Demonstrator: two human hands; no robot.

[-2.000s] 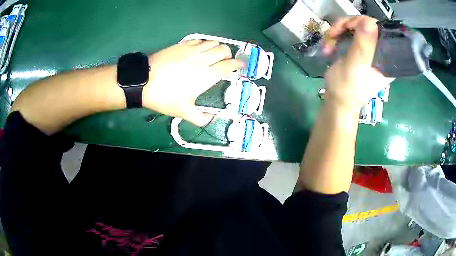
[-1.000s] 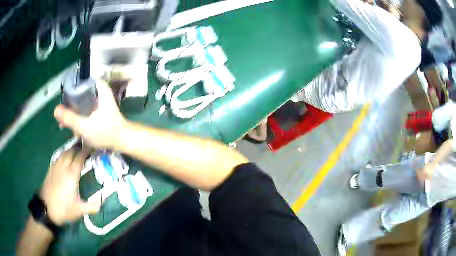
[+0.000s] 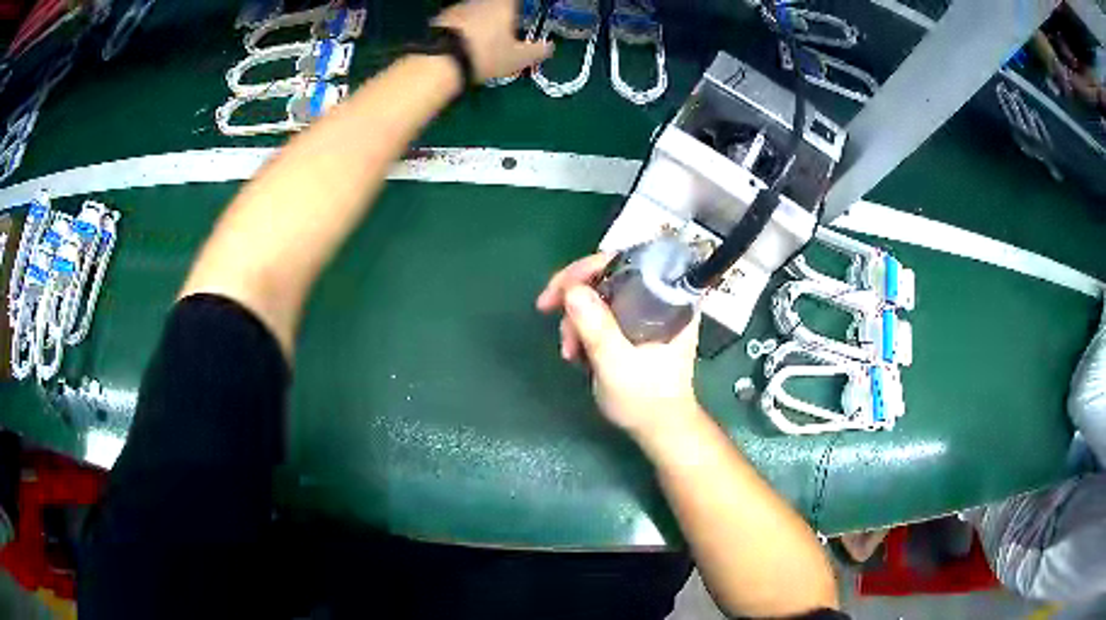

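Note:
My right hand (image 3: 643, 369) grips the grey electric screwdriver (image 3: 655, 297), whose black cord runs up and away. Its tip is hidden in the view, close to the front of the screw box. My left hand (image 3: 491, 39) is stretched far forward to the top edge, beside a group of white loop-shaped housings with blue parts (image 3: 568, 55). One loop is partly behind the hand; whether the fingers hold it cannot be told. Another group of white housings (image 3: 837, 406) lies right of the screw box.
The white metal screw box (image 3: 794, 200) stands right of centre, with a slanted grey post (image 3: 934, 109) behind it. More housings lie upper left (image 3: 285, 79) and far left (image 3: 55, 285). A pale strip (image 3: 522, 170) crosses the green bench. A person's sleeve (image 3: 1088, 394) shows at right.
My left hand has moved from housings near the bench's front edge to the group at the back. The right hand still holds the screwdriver. The view has turned, and the near work area shows no housings.

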